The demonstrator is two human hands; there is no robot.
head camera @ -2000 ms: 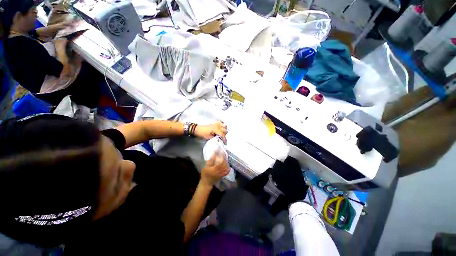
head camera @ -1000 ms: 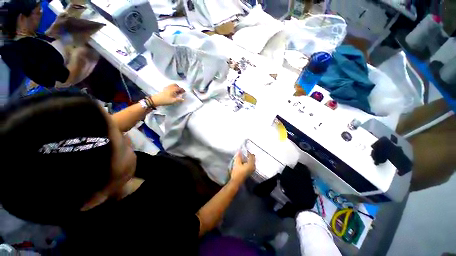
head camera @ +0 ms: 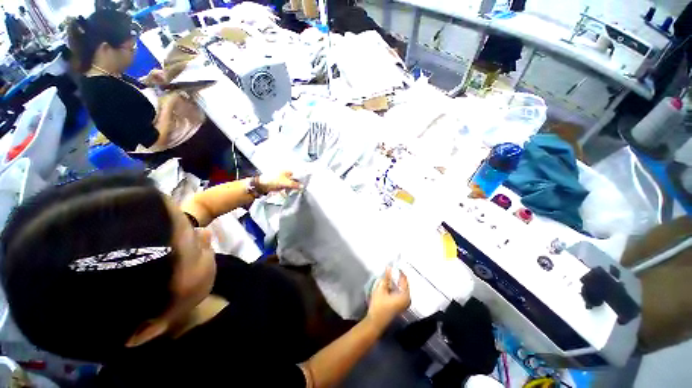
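Observation:
Neither my left hand nor my right hand is in view. The two bare hands in view belong to a person seated at the sewing machine (head camera: 504,261), whose head and black top fill the lower left. This person holds a light grey garment piece (head camera: 322,246) spread between both hands, over the table's front edge. One hand grips its far-left corner, the other its near-right part. A gathered pale fabric (head camera: 315,140) lies behind it on the white table. Small metal parts (head camera: 393,170) lie near the machine's needle end.
Black cloth (head camera: 469,341) hangs at the table edge below the machine. Behind the machine are a blue bottle (head camera: 501,161), teal cloth (head camera: 548,180) and clear plastic bag (head camera: 523,114). Another person (head camera: 114,98) sits farther left by a neighbouring machine (head camera: 262,79). A thread cone (head camera: 657,121) stands right.
The view has shifted, showing more of the room. The seated person's hands, close together two seconds ago, are now apart with the grey piece spread between them. My hands remain out of view.

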